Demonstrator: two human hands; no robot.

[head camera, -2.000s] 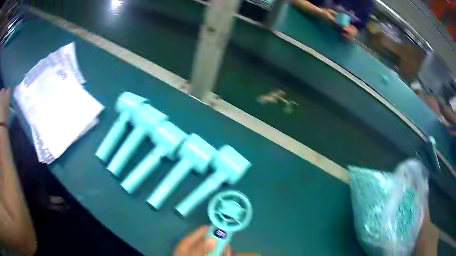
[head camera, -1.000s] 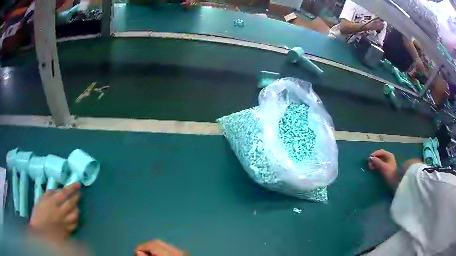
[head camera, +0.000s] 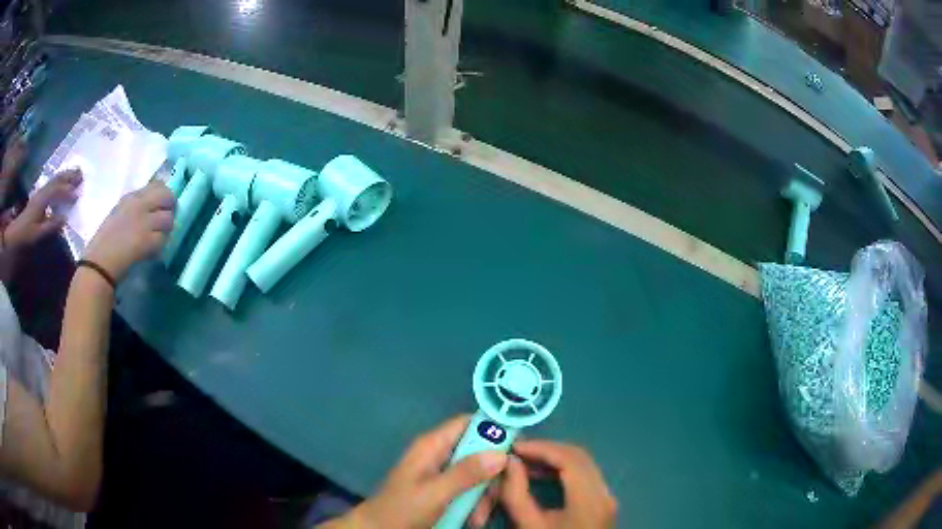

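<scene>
A mint-green handheld fan (head camera: 519,382) is held low in the middle of the view, its spoked front grille facing up. Its small black display window shows lit white digits. My left hand (head camera: 429,480) is wrapped around the fan's handle, with the thumb on it just below the display. My right hand (head camera: 558,484) is at the right side of the handle, fingertips bent against or close to it; whether they hold a small part cannot be seen. The lower end of the handle is cut off by the bottom edge of the picture.
Several mint fans (head camera: 284,191) lie in a slanted row at the left. Beside them a neighbour's hands (head camera: 129,227) are over white label sheets (head camera: 98,170). A clear bag of small mint parts (head camera: 847,362) stands at the right. A metal upright (head camera: 430,72) rises at the rail; fans lie on the conveyor.
The view has swung back left from the bag. A fan is now held upright between my hands, where one second ago a hand was at the row. A neighbour's hands now reach the sheets and row.
</scene>
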